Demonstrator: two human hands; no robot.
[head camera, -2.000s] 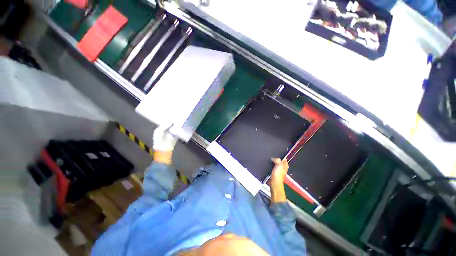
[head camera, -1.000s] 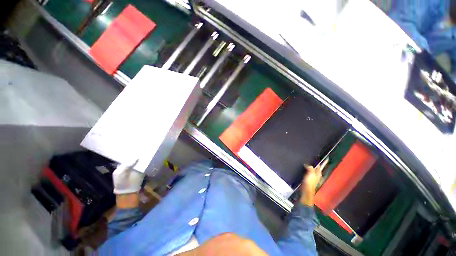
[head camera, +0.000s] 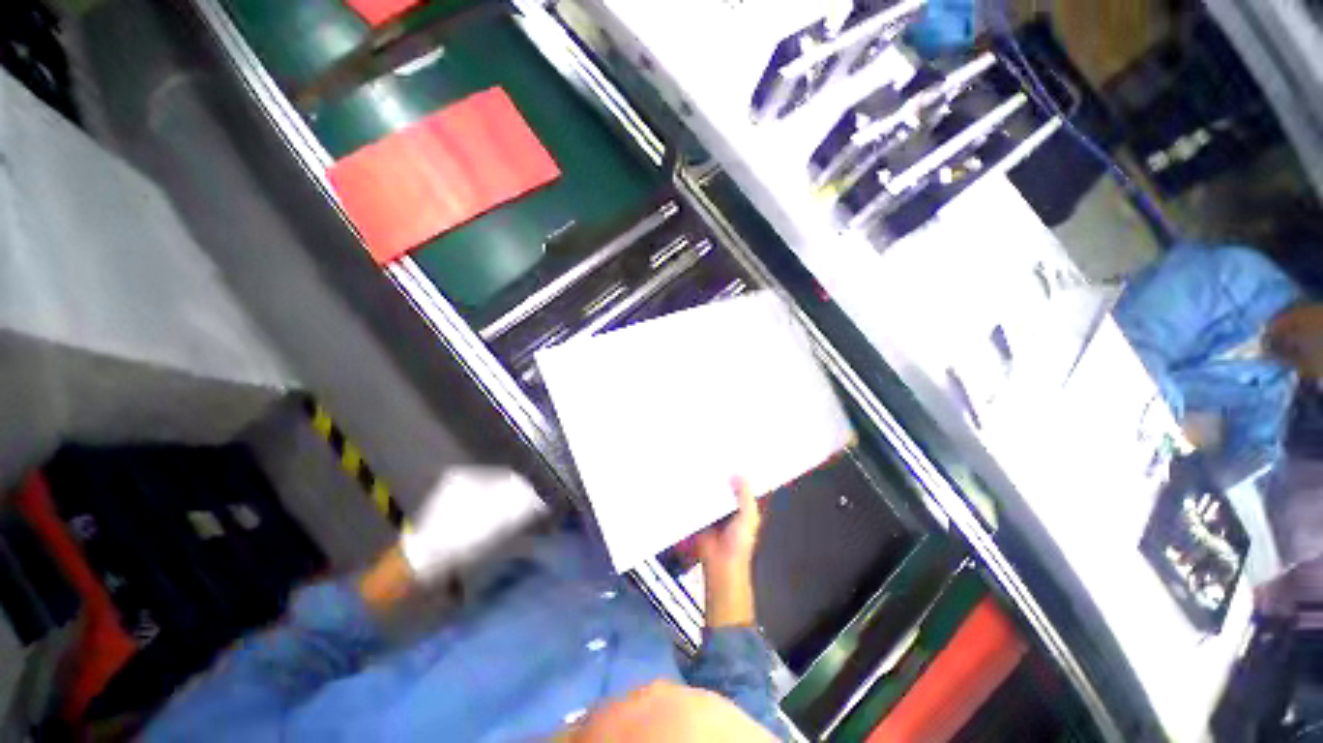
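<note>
A white enclosure cover (head camera: 694, 414) lies tilted over the conveyor, over the upper left part of a black enclosure base (head camera: 834, 559). My right hand (head camera: 728, 556), bare, grips the cover's near edge with the thumb on top; its fingers are hidden under it. My left hand (head camera: 476, 523), in a white work glove, is blurred and off the cover, to its lower left. Its fingers cannot be made out.
Red foam pads (head camera: 443, 171) lie on green boards (head camera: 580, 131). Metal rollers (head camera: 588, 269) show beyond the cover. A person in blue (head camera: 1212, 327) is at the white bench (head camera: 1001, 421) opposite. Black crates (head camera: 189, 508) stand at lower left, near yellow-black tape (head camera: 353, 462).
The cover has moved right from my left side to over the black base. My right hand has gone from the base to the cover's edge. My gloved left hand has let go of the cover.
</note>
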